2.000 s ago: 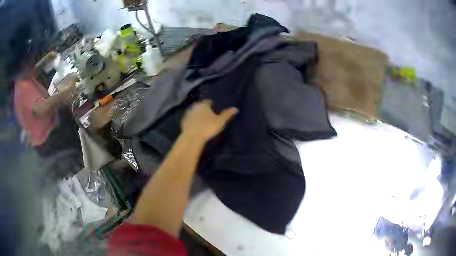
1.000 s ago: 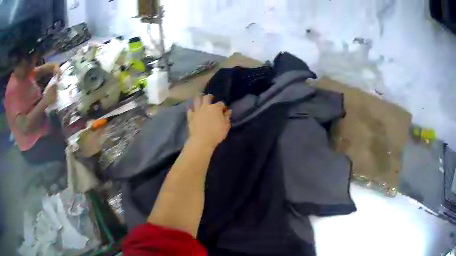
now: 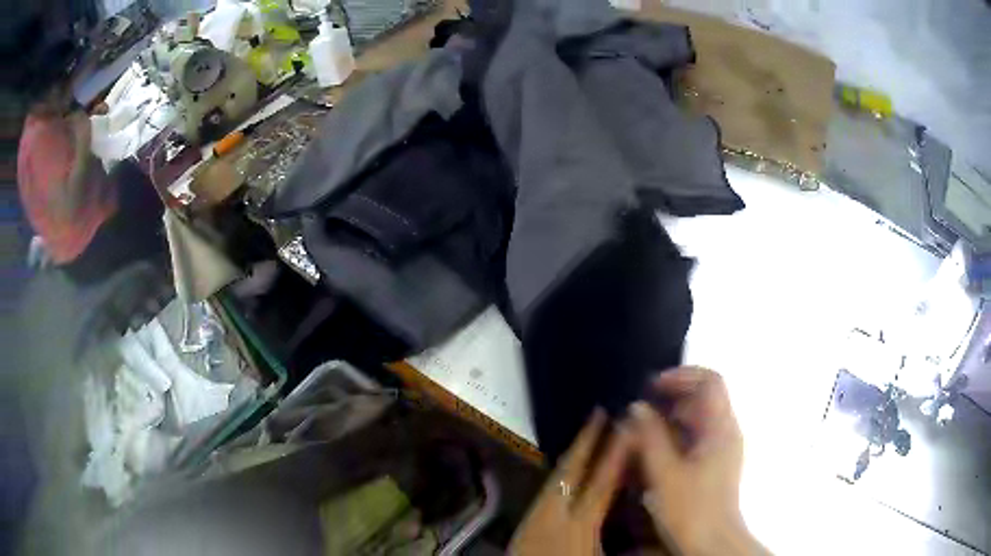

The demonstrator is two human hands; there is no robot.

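Observation:
A large black and grey garment panel (image 3: 609, 315) hangs from the heap down to the table's front edge. My left hand (image 3: 576, 489) and my right hand (image 3: 695, 456) are close together at its lower end, fingers bent and pinching the black cloth. The fingertips are partly blurred. More grey garment pieces (image 3: 380, 136) lie in the heap to the left, one with a short stitched line.
The white table (image 3: 782, 282) has a ruler-marked front edge. Sewing machine parts (image 3: 886, 418) are at the right under glare. Brown board (image 3: 755, 92) lies behind. A bin of white scraps (image 3: 163, 375) is at lower left. A person in pink (image 3: 65, 190) and another machine (image 3: 207, 76) are at left.
My left hand has left the heap and come down to the near edge. My right hand has come into view. A panel's end is drawn towards me, its grey side now showing.

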